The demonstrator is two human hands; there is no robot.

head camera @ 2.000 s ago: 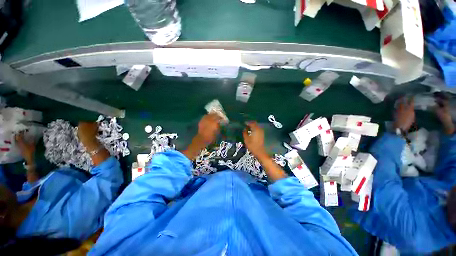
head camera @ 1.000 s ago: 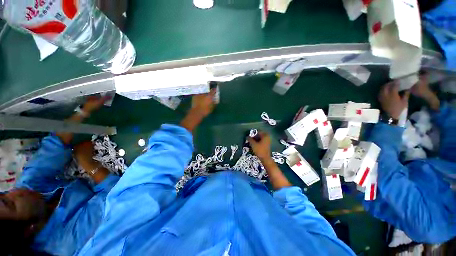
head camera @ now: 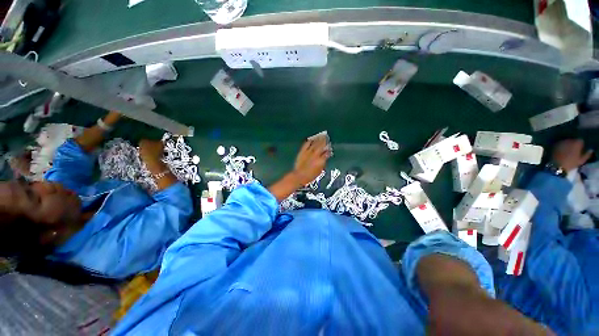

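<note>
My left hand (head camera: 311,161) is closed on a small whitish box (head camera: 319,139) over the green surface, in front of my body. My right forearm is raised close to the camera at the lower right. The right hand itself is cut off by the frame's edge. A tangled heap of white bundled cables (head camera: 354,199) lies just in front of my smock. A single looped cable (head camera: 388,140) lies apart, right of my left hand. White cartons with red marks (head camera: 489,190) are piled at right of centre.
A white power strip (head camera: 272,46) is fixed to the pale rail. Several small boxes (head camera: 231,92) lie below the rail. A clear bottle (head camera: 223,8) stands on the upper shelf. Workers in blue sit left (head camera: 118,230) and right (head camera: 558,262). More cables (head camera: 121,164) lie at left.
My left hand has come back from the rail to in front of me, with the whitish box. My right hand has left the cable heap and gone out of view. The camera view has shifted.
</note>
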